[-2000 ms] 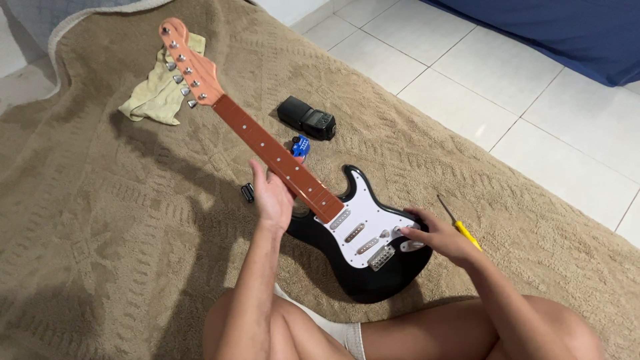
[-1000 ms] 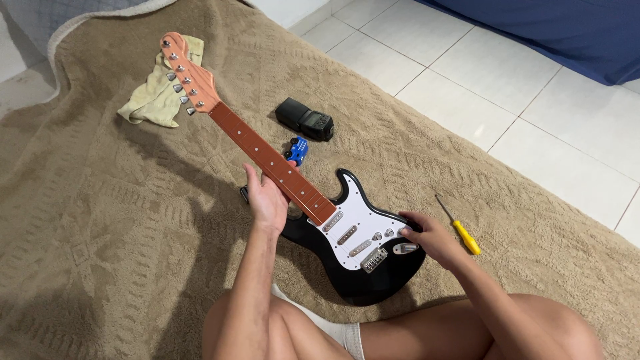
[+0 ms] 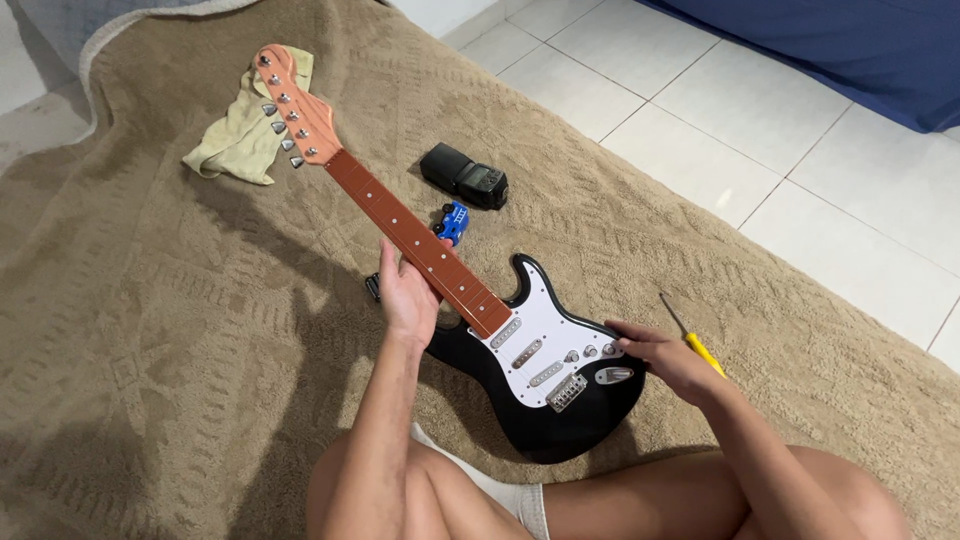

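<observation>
An electric guitar, seemingly a toy, with a black body [image 3: 540, 435], white pickguard and reddish-brown neck [image 3: 405, 232] lies diagonally before me, its wood-patterned headstock [image 3: 307, 112] at the upper left. My left hand [image 3: 411, 300] cradles the neck from beneath near the body, fingertips showing on the far side. On the body's right edge, by the knobs, my right hand [image 3: 667, 356] grips the rim; some of its fingers are hidden underneath. A screwdriver with a yellow handle [image 3: 703, 352] lies just beyond that hand.
A black camera flash [image 3: 465, 176] and a blue toy car [image 3: 452, 223] lie beyond the neck. Small black cylindrical items [image 3: 373, 286] are partly hidden by my left hand. A pale yellow cloth [image 3: 240, 142] lies by the headstock. Brown textured blanket [image 3: 187, 360] underneath; tiled floor [image 3: 697, 112] beyond its edge.
The guitar's body has shifted slightly from its position two seconds ago, with both hands staying on the guitar. My right hand has moved from the knobs to the body's edge.
</observation>
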